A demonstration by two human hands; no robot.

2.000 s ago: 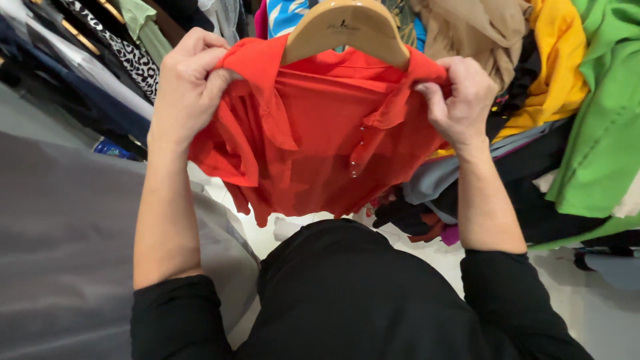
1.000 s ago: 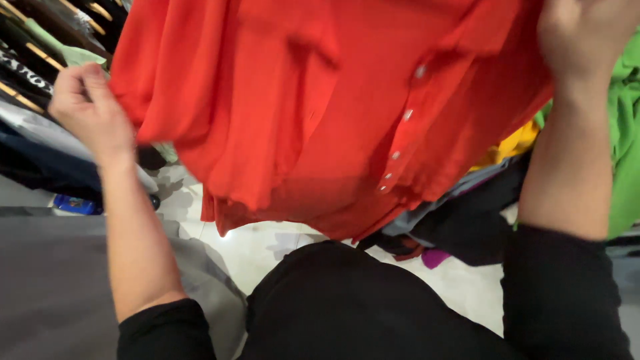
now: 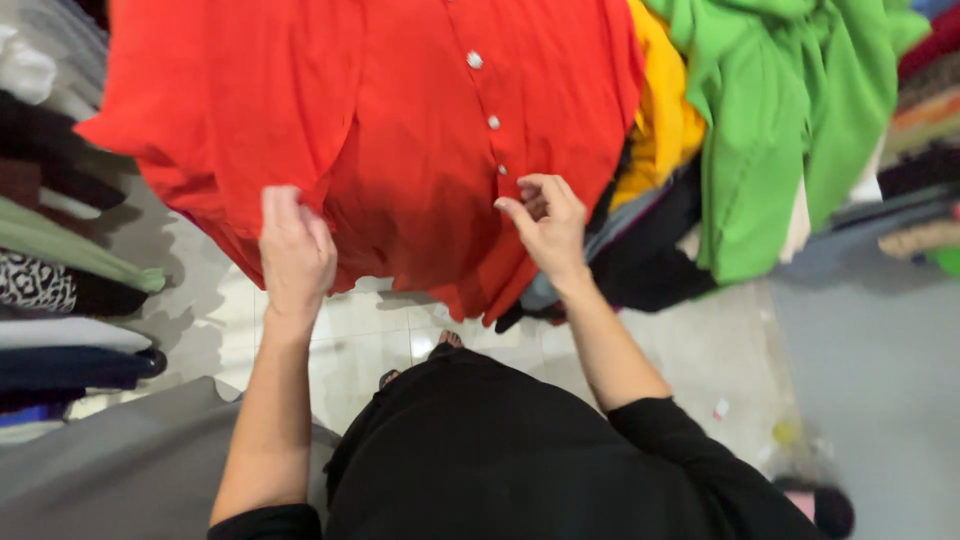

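Note:
A red shirt (image 3: pixel 412 150) with a row of pale, shiny buttons hangs in front of me; its top lies outside the frame. My left hand (image 3: pixel 296 251) is at the shirt's lower left part, fingers pointing up, and whether it pinches the cloth cannot be told. My right hand (image 3: pixel 551 225) is just below the lowest visible button, with thumb and fingers bent and a gap between them. It appears to hold no cloth.
Green (image 3: pixel 772 135) and yellow (image 3: pixel 664 105) garments hang at the right, above dark clothes (image 3: pixel 652 247). More garments (image 3: pixel 67 240) line the left side. Grey fabric (image 3: pixel 127 465) lies lower left. Another person's hand (image 3: pixel 919 238) shows at the right edge. Below is a tiled floor (image 3: pixel 360 337).
Both hands have left the shirt's upper part, where they gripped the collar and shoulders on the hanger, and are now at its lower front. The view has shifted, with the hanger out of frame.

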